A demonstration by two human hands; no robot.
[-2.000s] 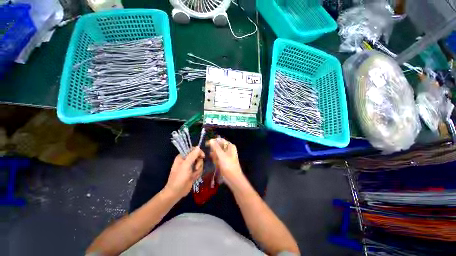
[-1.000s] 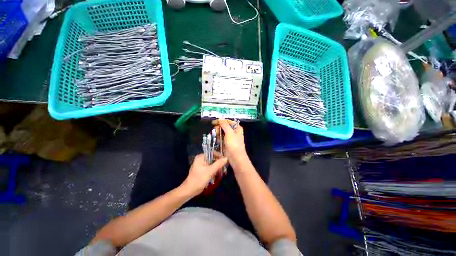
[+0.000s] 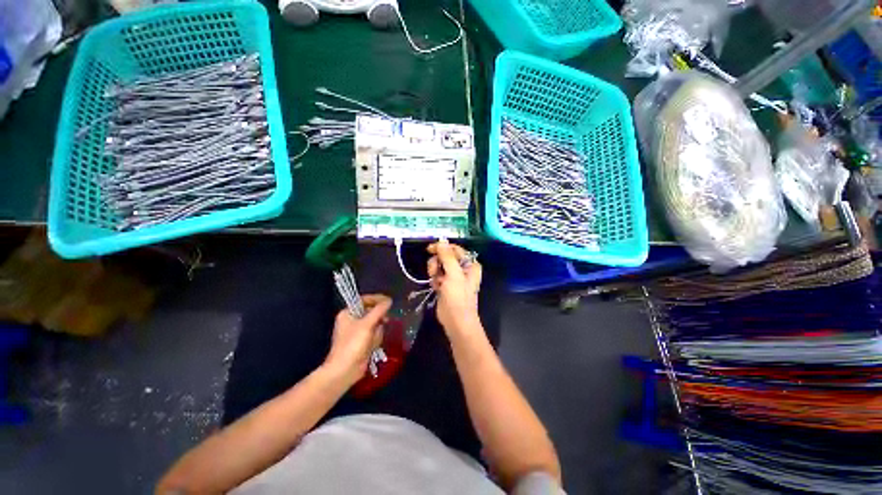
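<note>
My left hand (image 3: pixel 360 334) is closed around a small bunch of grey cable assemblies (image 3: pixel 347 290), their pale connector ends sticking out above and below the fist. My right hand (image 3: pixel 455 280) is at the front edge of the cream cable tester (image 3: pixel 416 179), its fingertips touching or nearly touching that edge. Several short leads with silvery ends show at its fingers. A white cable (image 3: pixel 402 263) hangs in a loop from the tester's front edge towards my right hand. A green strap (image 3: pixel 332 244) lies at the tester's left corner.
The left turquoise basket (image 3: pixel 279 145) and narrower right basket (image 3: pixel 635 184) hold grey leads. Loose leads (image 3: pixel 334 130) lie left of the tester. A fan base (image 3: pixel 338 6) stands behind. A bagged cable coil (image 3: pixel 716 164) lies right, above hanging wires (image 3: pixel 774 387). A red object (image 3: pixel 385 365) is near my lap.
My hands have moved apart: the left holds the bunch lower left, the right stays at the tester's front edge. The white loop now shows. The whole view has shifted.
</note>
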